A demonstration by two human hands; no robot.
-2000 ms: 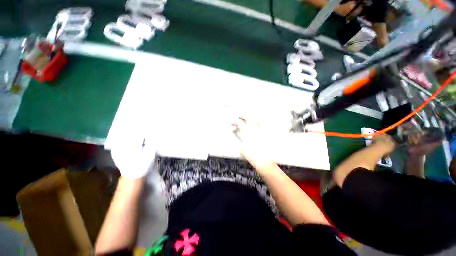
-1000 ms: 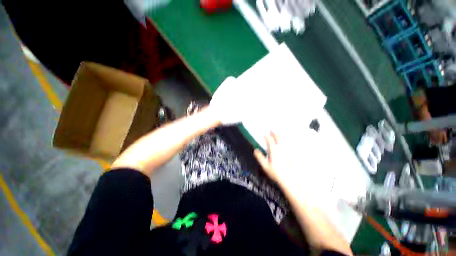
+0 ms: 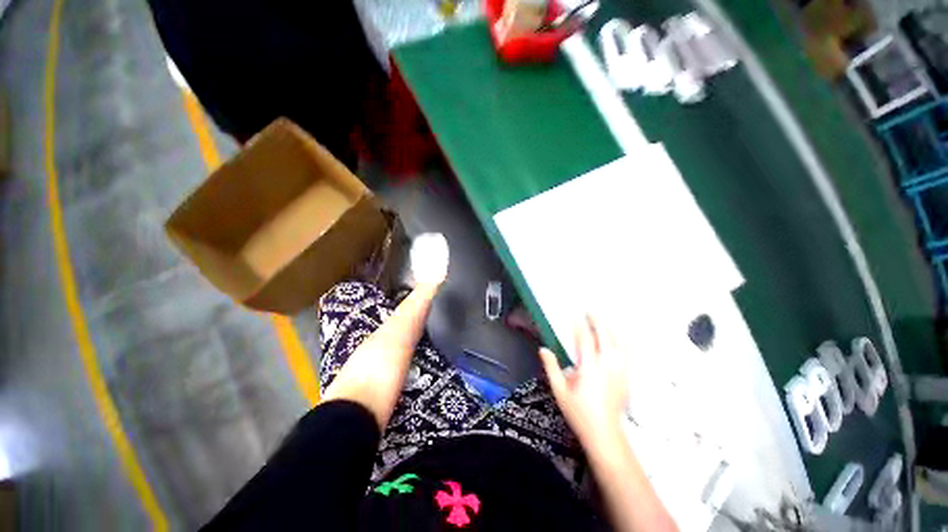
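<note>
My left hand (image 3: 429,258), in a white glove, hangs below the bench edge beside the cardboard box; its fingers are too washed out to read. My right hand (image 3: 593,379) is bare, with its fingers apart, over the white board (image 3: 613,218) near its front edge, and holds nothing. A dark grey clump (image 3: 702,331) lies on the board beyond it. A white loop-shaped housing (image 3: 494,300) lies low down in the gap between my legs and the bench.
The open cardboard box (image 3: 312,223) stands on the floor at left. A red bin (image 3: 525,36) sits on the green bench (image 3: 499,135). White housings (image 3: 832,390) stand in rows on the belt. A blurred metal part (image 3: 774,514) is at the bottom right.
My view has turned towards the floor on the left. My left hand has moved off the board and down beside the box. My right hand stays over the board. The housing low down has come into view.
</note>
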